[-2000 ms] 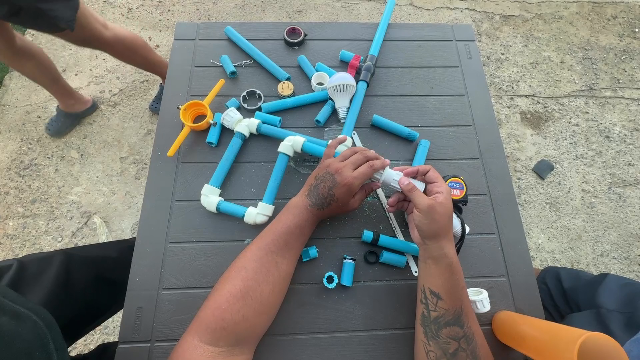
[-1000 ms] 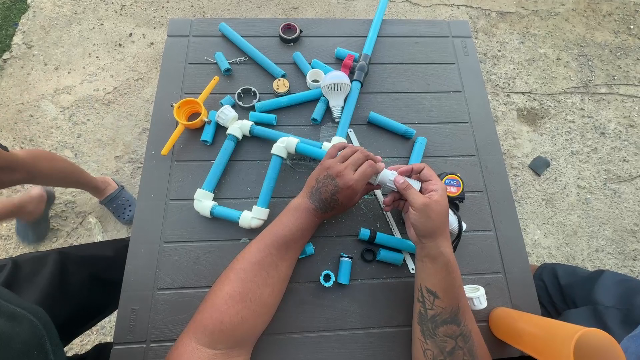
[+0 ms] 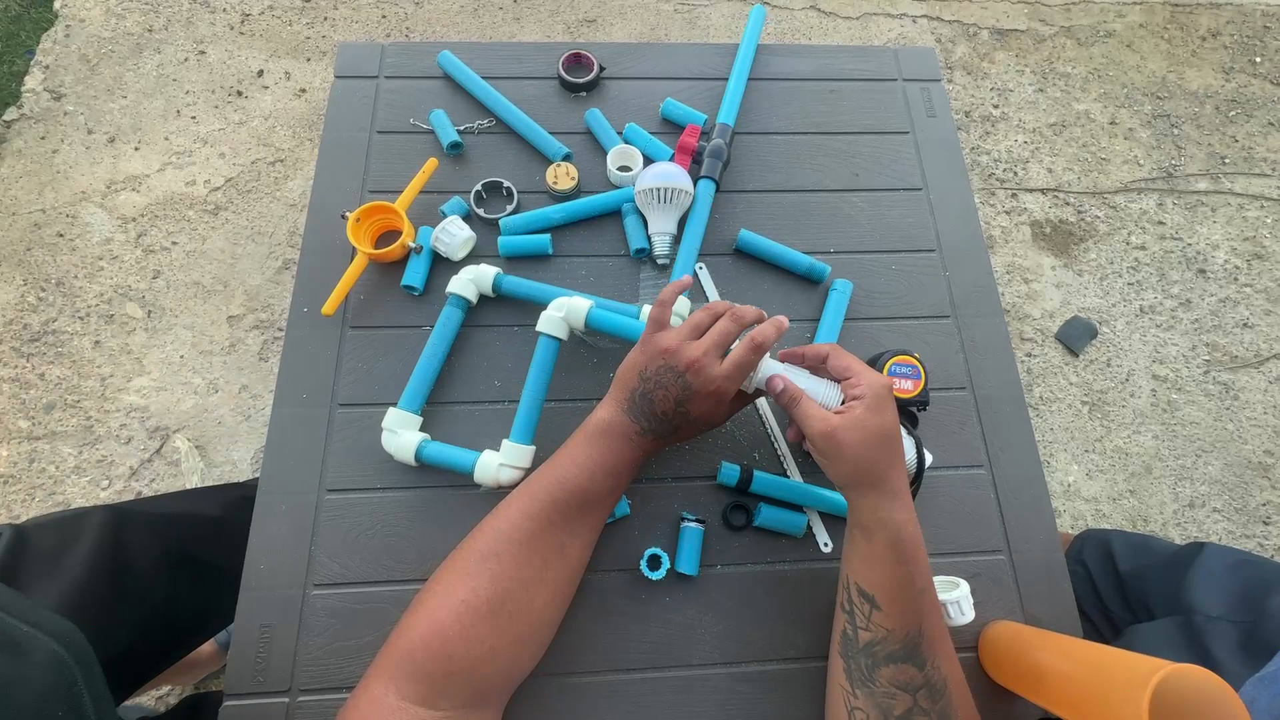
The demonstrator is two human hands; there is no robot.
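Note:
My right hand point(image 3: 850, 410) grips a white threaded plastic pipe fitting point(image 3: 805, 384) between thumb and fingers. My left hand point(image 3: 690, 370) lies palm down over the fitting's other end; its fingers hide that end and the end of the blue pipe beneath. The blue PVC pipe assembly point(image 3: 535, 388), joined by white elbows point(image 3: 565, 316), lies flat to the left of my left hand. Beyond my hands, a white light bulb point(image 3: 663, 205) rests by a blue pipe with a black valve point(image 3: 715, 152) and red handle. A hacksaw blade point(image 3: 790, 478) passes beneath my hands.
Several cut blue pipe pieces point(image 3: 780, 256) lie about the grey table point(image 3: 420, 630). An orange two-handled tool point(image 3: 380, 232) is at the left, a tape measure point(image 3: 900, 377) at the right. A white nut point(image 3: 954, 600) and large orange pipe point(image 3: 1085, 665) are near the front right corner.
Both hands stay at the white fitting. The other person's legs and clogs, seen at the left earlier, are mostly out of sight.

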